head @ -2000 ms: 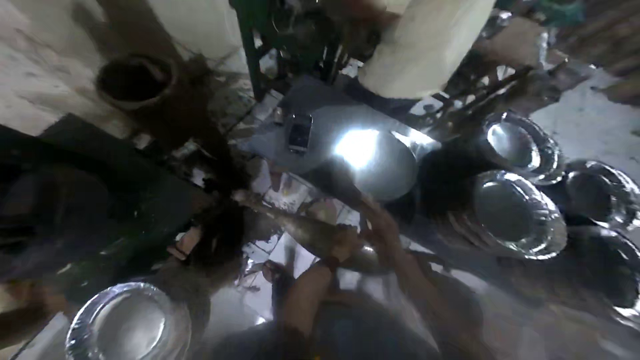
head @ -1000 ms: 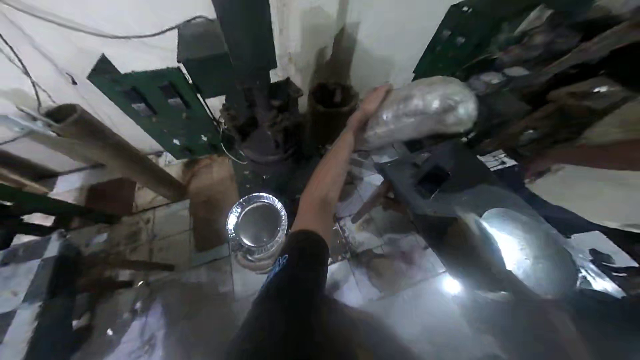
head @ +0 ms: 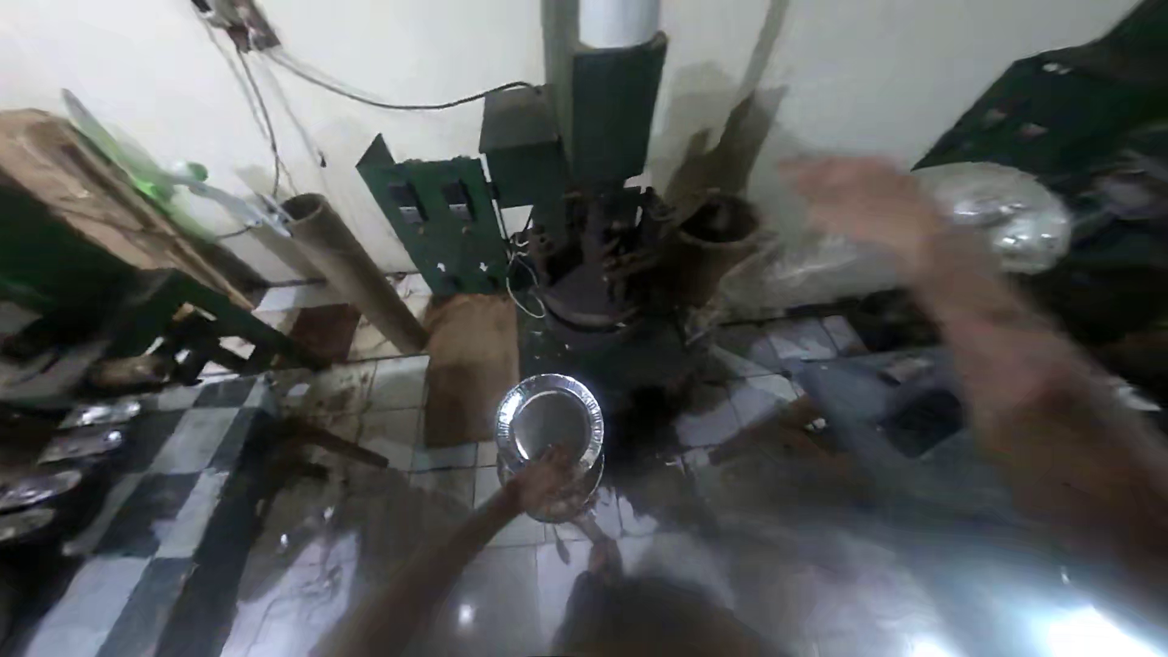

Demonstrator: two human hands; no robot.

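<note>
My left hand [head: 547, 482] lies at the near rim of a stack of round foil plates [head: 550, 425] low in front of me; the blur hides whether its fingers grip the rim. Raised at the right, my right hand [head: 853, 203] is blurred, and its finger positions are hard to make out. Just beyond its wrist is a plastic-wrapped bundle of shiny foil plates [head: 1004, 219]; I cannot tell whether the hand touches it.
A green machine [head: 593, 182] stands by the wall, a brown tube [head: 351, 274] leaning left of it. At the left is a checkered tiled counter [head: 173, 474] bearing foil items. A dark table [head: 876, 429] holds a dark phone-like object [head: 922, 422] at the right.
The view has swung left toward the green machine. One second ago a hand was at the wrapped bundle; now my left hand is at the foil plate stack and my right arm is raised.
</note>
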